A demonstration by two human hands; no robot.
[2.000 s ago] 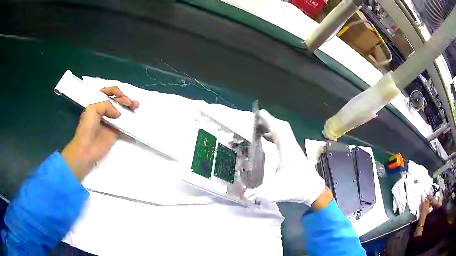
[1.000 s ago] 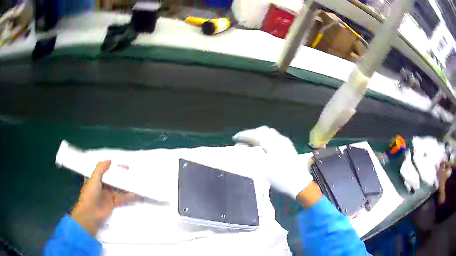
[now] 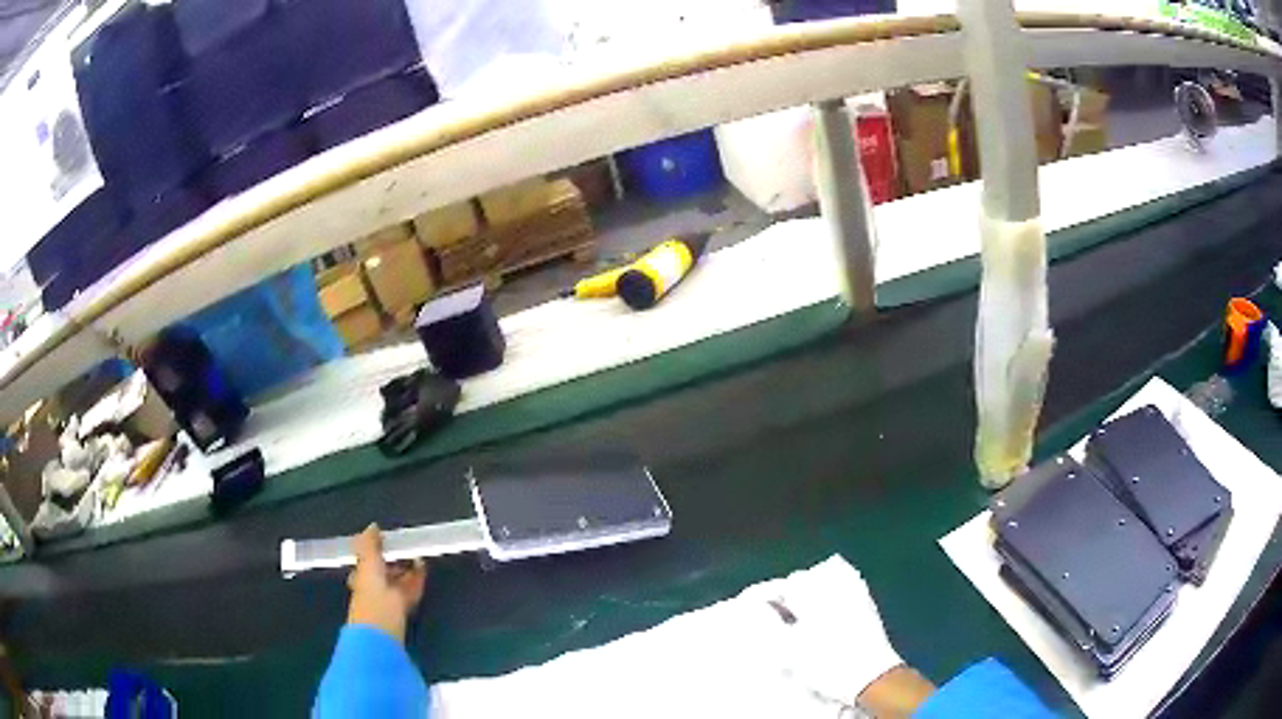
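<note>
My bare left hand [image 3: 383, 579] grips the pale flat arm of the lamp housing [image 3: 577, 537] and holds it over or on the black conveyor belt [image 3: 787, 421]; contact with the belt cannot be told. The dark cover plate [image 3: 570, 503] lies flat on top of the housing's tray, so its inside is hidden. My gloved right hand [image 3: 832, 643] is at the bottom, over the white cloth [image 3: 619, 660]; glove and cloth blend together, so its fingers are unclear. More cover plates [image 3: 1090, 562] lie stacked on a white sheet at the right.
A wrapped post [image 3: 1009, 351] stands between belt and plate stack. The far shelf [image 3: 759, 288] holds a yellow-and-black tool [image 3: 654, 273], a black box [image 3: 461, 332] and dark lumps [image 3: 418, 407]. An orange-and-blue holder [image 3: 1240, 334] is at the right edge. Cartons [image 3: 527, 232] stand behind.
The housing was open, then had the dark plate on top. My left hand has moved it forward from the cloth to the belt. My right hand left the plate and drew back. The view has tilted up.
</note>
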